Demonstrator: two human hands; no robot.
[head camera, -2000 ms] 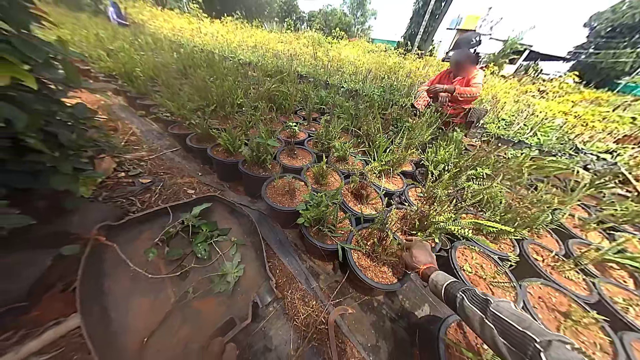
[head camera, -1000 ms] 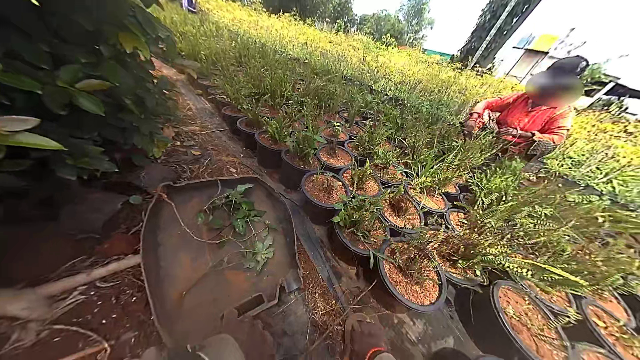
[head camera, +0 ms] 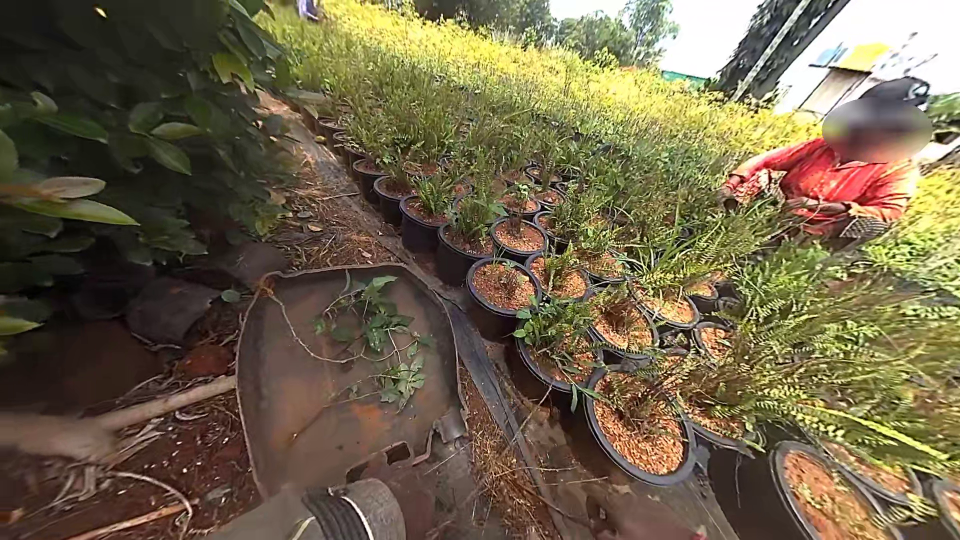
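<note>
At the bottom edge, my left hand (head camera: 409, 487), blurred beyond a grey sleeve cuff, is beside the broken handle end of a worn, shallow tray (head camera: 300, 442). Whether its fingers grip the tray cannot be told. Uprooted leafy weeds (head camera: 382, 322) with a long thin root lie in the tray. My right hand (head camera: 637, 517), blurred and partly cut off by the bottom edge, is low over the ground sheet, below a black pot (head camera: 641, 427) of reddish gravelly soil with a small plant. Its fingers and anything in them cannot be made out.
Rows of black pots (head camera: 504, 289) with ferns and grassy plants run up and right. A person (head camera: 832, 180) in a red top crouches among the plants at right. A leafy bush (head camera: 135, 135) stands left, with a thick stick (head camera: 165, 401) beside the tray.
My right hand has left the plant in the pot it was at two seconds ago and moved down toward the bottom edge. The view has swung left.
</note>
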